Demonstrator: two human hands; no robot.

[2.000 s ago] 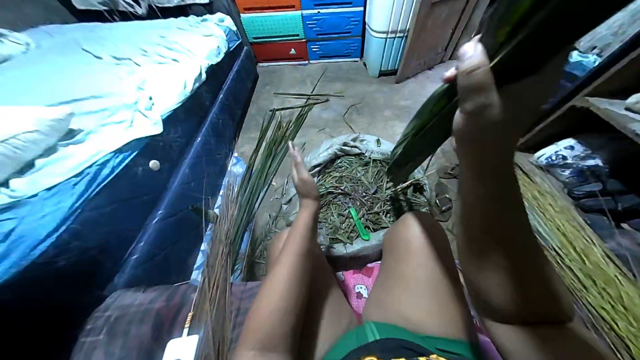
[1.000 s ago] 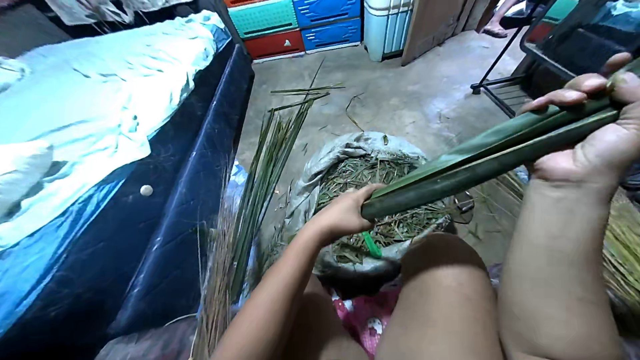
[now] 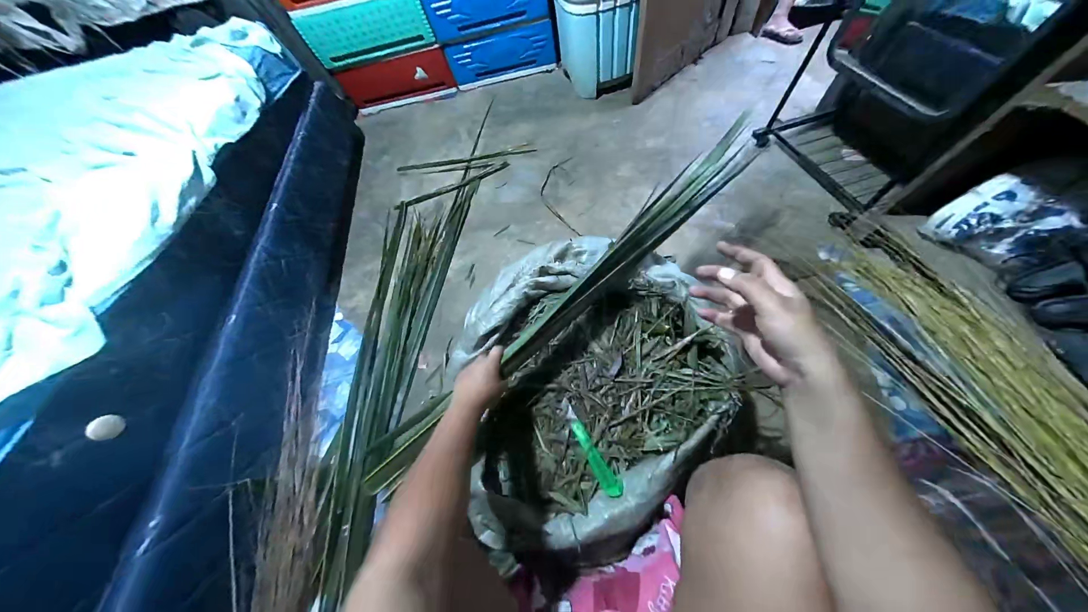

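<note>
My left hand [image 3: 481, 379] is closed around a bundle of long green palm leaflets [image 3: 612, 255], which slants up to the right over a sack. My right hand [image 3: 756, 310] is apart from the bundle, to its right, with fingers spread and nothing in it. Between my knees stands the sack [image 3: 586, 531] with its rim rolled down, full of dry leaf scraps [image 3: 654, 374]. A green-handled knife [image 3: 597, 459] lies on the scraps near the sack's front rim. More green leaflets [image 3: 408, 306] stand to the left of my left forearm.
A dark blue mattress [image 3: 229, 340] lies along the left. Stripped yellow-green leaf ribs [image 3: 994, 382] lie in a pile at the right. Plastic drawers [image 3: 501, 55] and a light bin [image 3: 597, 42] stand at the back. A black metal stand [image 3: 816, 161] is at the upper right, near a person's foot [image 3: 782, 27].
My right hand has let go of the leaflets and moved away from them. The bundle in my left hand now points more steeply up, away from me.
</note>
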